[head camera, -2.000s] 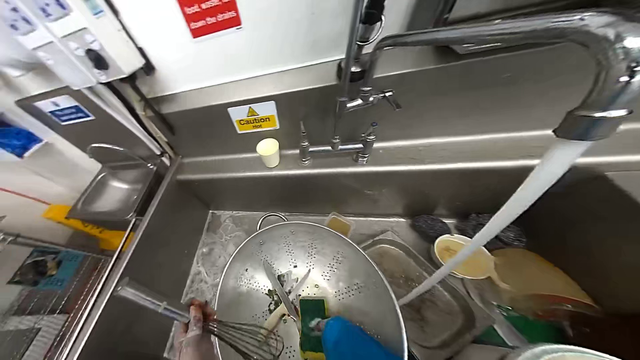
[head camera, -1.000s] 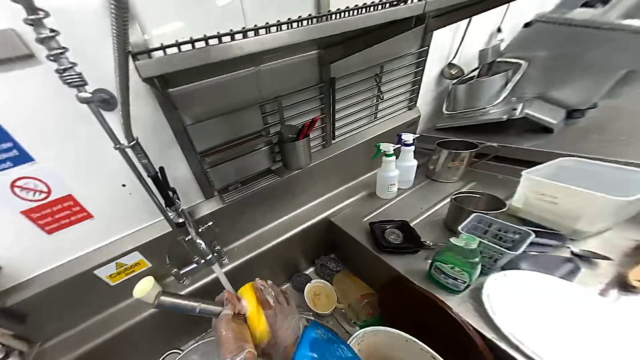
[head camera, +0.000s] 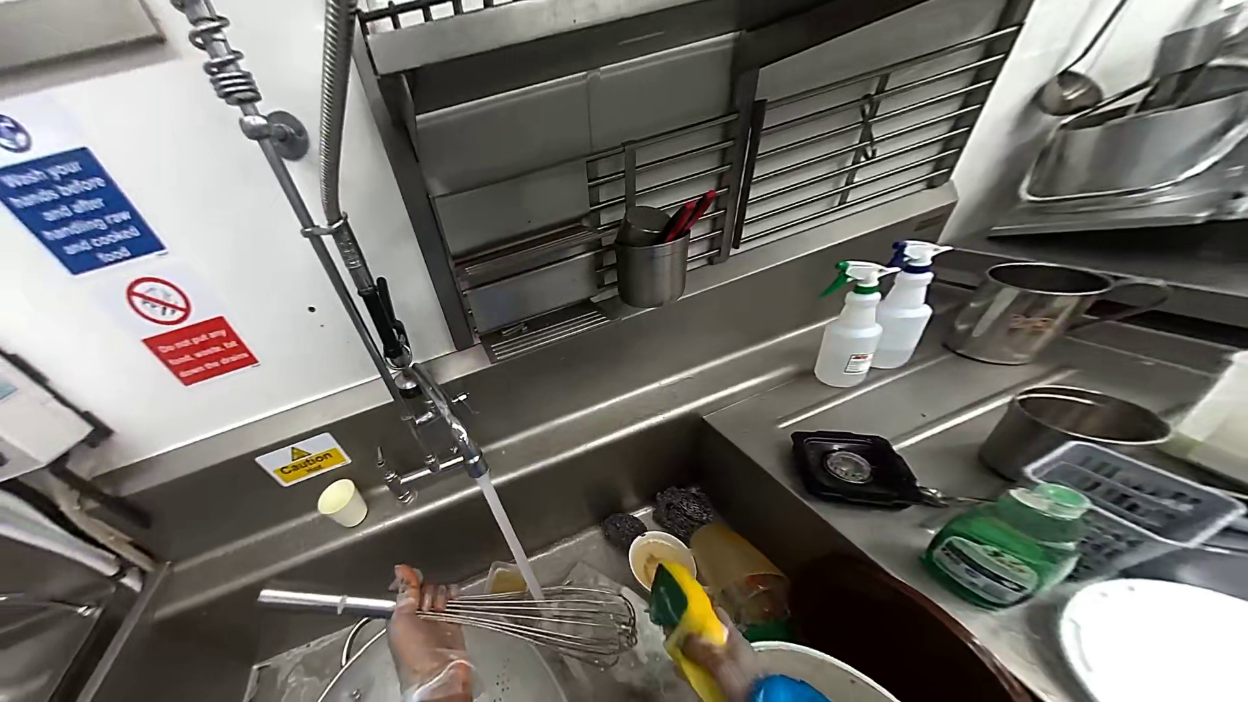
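Note:
A large steel balloon whisk (head camera: 546, 616) lies across the sink, its handle to the left. My left hand (head camera: 427, 634), in a clear glove, grips it where handle and wires meet. Water from the tap (head camera: 475, 466) falls onto or just behind the whisk's wires. My right hand (head camera: 726, 653), with blue at the wrist, holds a yellow sponge with a green scouring side (head camera: 687, 624), to the right of the wires and apart from them. Beneath the whisk sits a perforated steel colander (head camera: 497, 673), partly cut off by the lower edge.
Steel scourers (head camera: 682, 512), a small bowl (head camera: 663, 558) and a pale tub (head camera: 819, 673) are in the sink. On the right drainer stand spray bottles (head camera: 848, 331), a black square dish (head camera: 858, 470), green washing-up liquid (head camera: 1009, 546), a steel pot (head camera: 1072, 424) and a white plate (head camera: 1160, 634). A yellowish cup (head camera: 342, 502) stands behind.
The view has swung far to the right since the first frame. The tap spout points to other side of the sink. My hands, close together one second ago, are apart, with the sponge away from the whisk.

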